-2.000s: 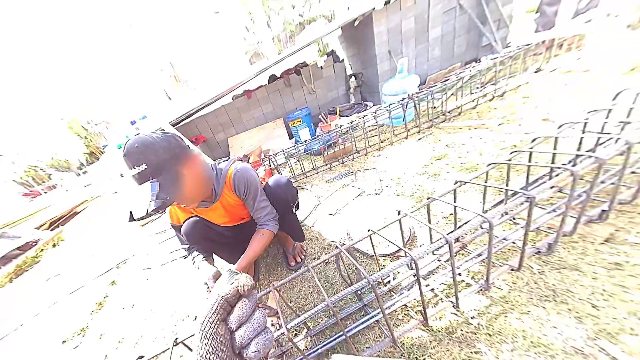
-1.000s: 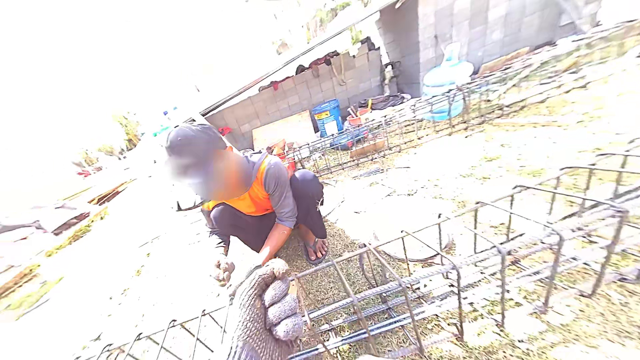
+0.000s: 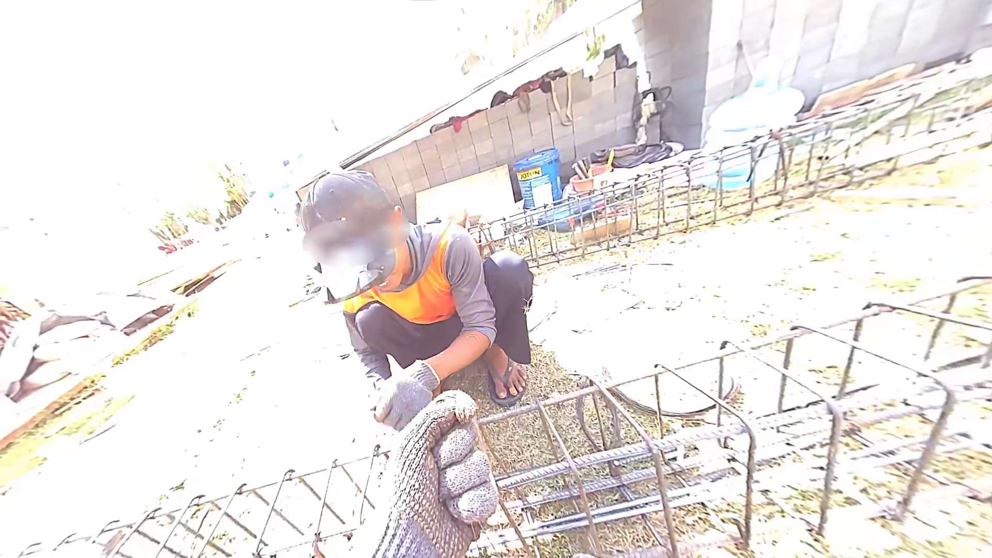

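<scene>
My left hand (image 3: pixel 446 480), in a grey knitted glove, is closed at the bottom centre, around the top bar of a steel rebar cage (image 3: pixel 659 446) where the bar meets the fist. The fingers hide the grip itself. The cage's square stirrups and ribbed bars run off to the right. More stirrups (image 3: pixel 267 511) show at the lower left. My right hand is not visible. Just beyond my fist squats a co-worker (image 3: pixel 418 287) in a cap and an orange and grey shirt, a gloved hand (image 3: pixel 407 395) low in front of the knees.
Behind the co-worker lies another long rebar cage (image 3: pixel 666 205). Past it are a blue bucket (image 3: pixel 538 178), an orange container (image 3: pixel 583 182) with tools and a large light-blue container (image 3: pixel 752 116), near a grey block wall (image 3: pixel 496 139). A round cover (image 3: pixel 682 399) lies beside the near cage.
The view has shifted left, so the scene sits further right. The co-worker's gloved hand now shows close beyond my left fist, which stays closed at the cage.
</scene>
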